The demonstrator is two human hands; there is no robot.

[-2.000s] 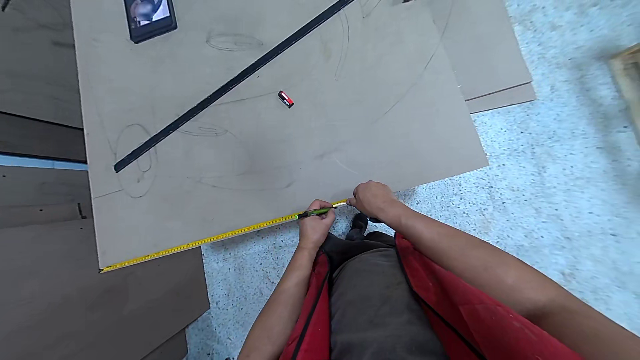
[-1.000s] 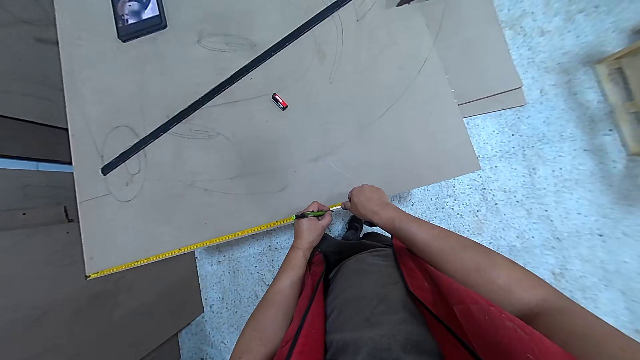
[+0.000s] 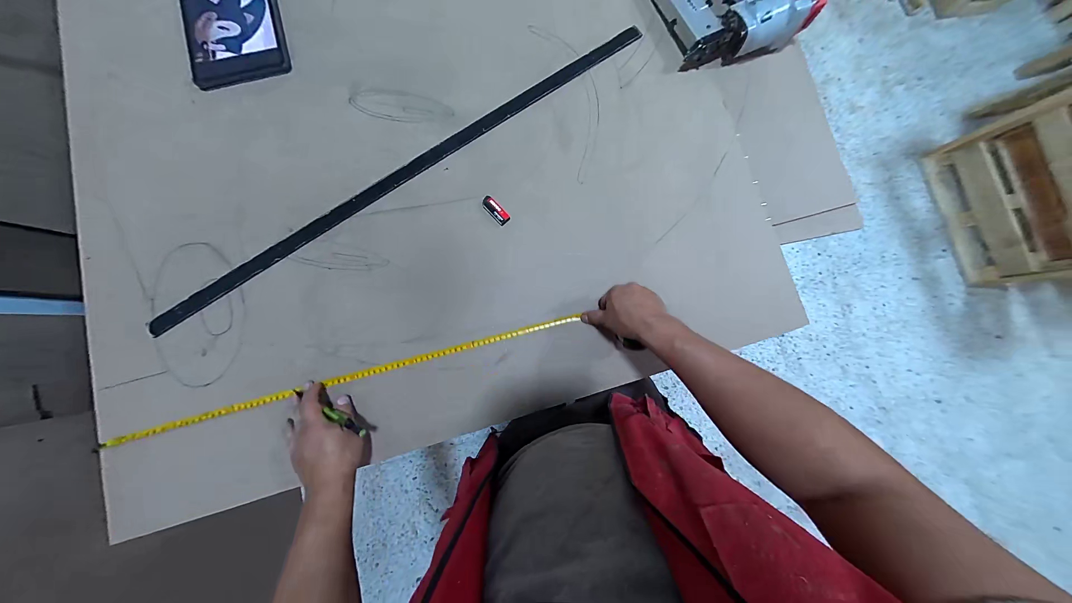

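A yellow tape measure blade (image 3: 435, 355) stretches across the brown sheet board (image 3: 435, 285) from its left edge. At the blade's right end my right hand (image 3: 630, 314) grips it, with a dark part, perhaps the case, partly hidden under the palm. My left hand (image 3: 325, 431) rests on the board at the lower left, fingertips by the blade, holding a green and black pencil or marker (image 3: 343, 420). A long black straight strip (image 3: 394, 180) lies diagonally above the tape. The small red and black object (image 3: 496, 210), possibly an eraser, lies below the strip.
A device with a lit screen (image 3: 237, 40) lies at the board's upper left. What looks like a jigsaw (image 3: 737, 29) is at the upper right. Pencil curves mark the board. More sheets show at left and right, and a wooden pallet (image 3: 1009, 193) stands on the speckled floor.
The tape has moved from along the board's near edge to farther in on the board. My left hand has moved left along it, away from my right hand. More of the power tool is in view.
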